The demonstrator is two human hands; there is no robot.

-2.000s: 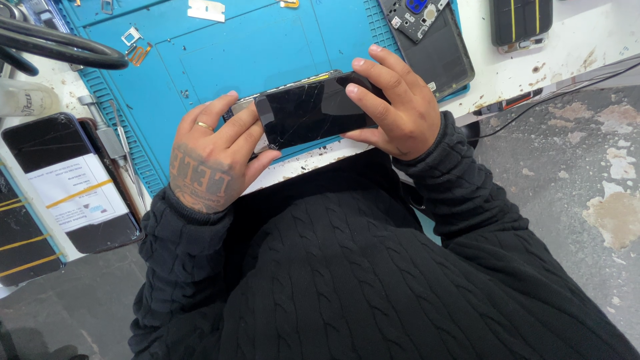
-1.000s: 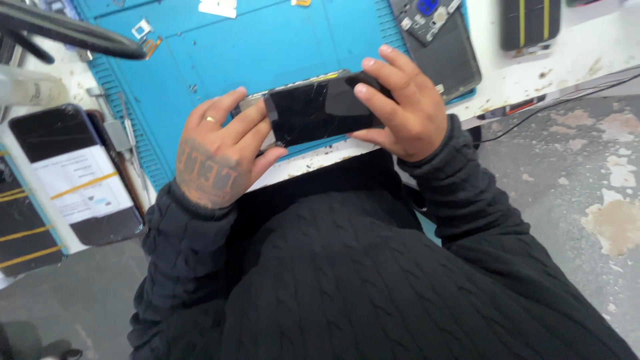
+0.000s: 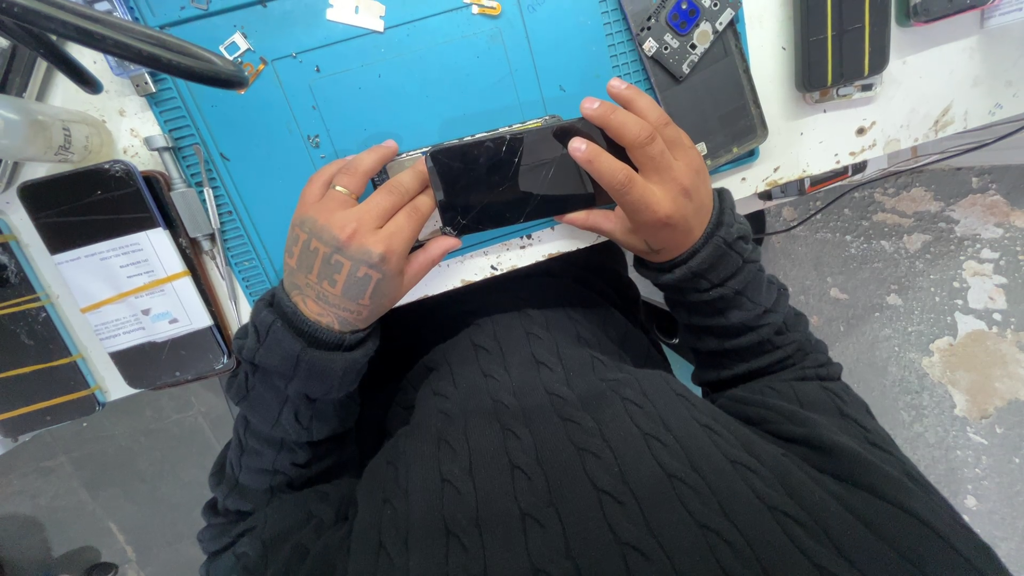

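Observation:
A cracked black phone screen lies over a phone frame, whose edge shows behind and to the left of it. My left hand grips the frame's left end, fingers on its metal face and against the screen's edge, thumb at the near side. At the right end my right hand holds the screen, thumb below and fingertips on the glass and far edge. Both parts are held near the front edge of a blue silicone repair mat. What lies beneath the screen is hidden.
A phone back part and a board with a blue camera surround lie right. Phones with a paper slip and rubber bands stand left, beside a precision screwdriver and tweezers. A SIM tray and black cable are upper left.

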